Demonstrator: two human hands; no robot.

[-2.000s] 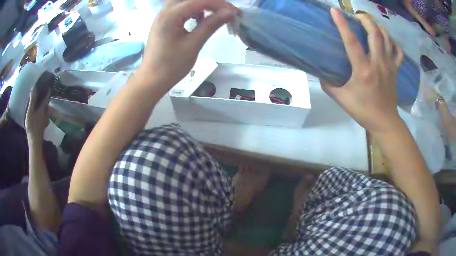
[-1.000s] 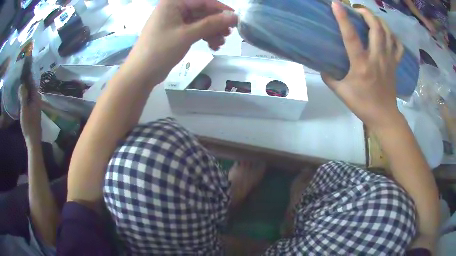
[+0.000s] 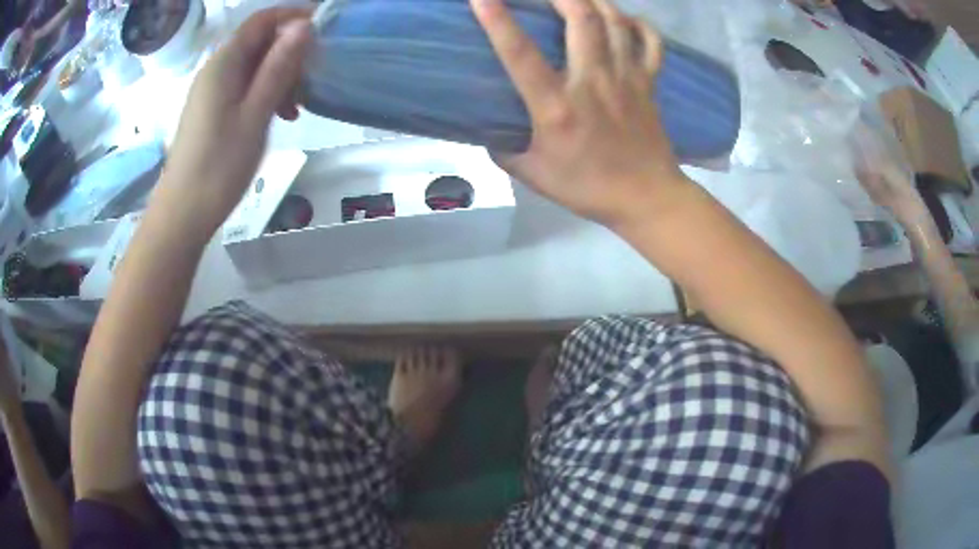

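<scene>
A long rounded blue-looking device in a clear plastic bag (image 3: 413, 75) is held up at the top of the view, above the white table. My right hand (image 3: 590, 118) is spread over it and grips it near its middle right. My left hand (image 3: 252, 91) pinches the left end of the bag with thumb and fingers. Below lies a long open white box tray (image 3: 376, 247) with two round dark wells and a rectangular one holding dark parts. Its short white flap (image 3: 266, 195) stands tilted at the left end.
A second open white box (image 3: 64, 306) with dark coiled contents lies at left, a bagged blue device (image 3: 102, 188) behind it. Crumpled clear plastic (image 3: 800, 129), a brown carton (image 3: 923, 137) and another person's arm (image 3: 912, 220) are at right. The table's wooden edge (image 3: 483, 330) runs before my knees.
The view has turned right, so the table, boxes and both hands appear farther left. Both hands still hold the bagged device, which now looks closer to level.
</scene>
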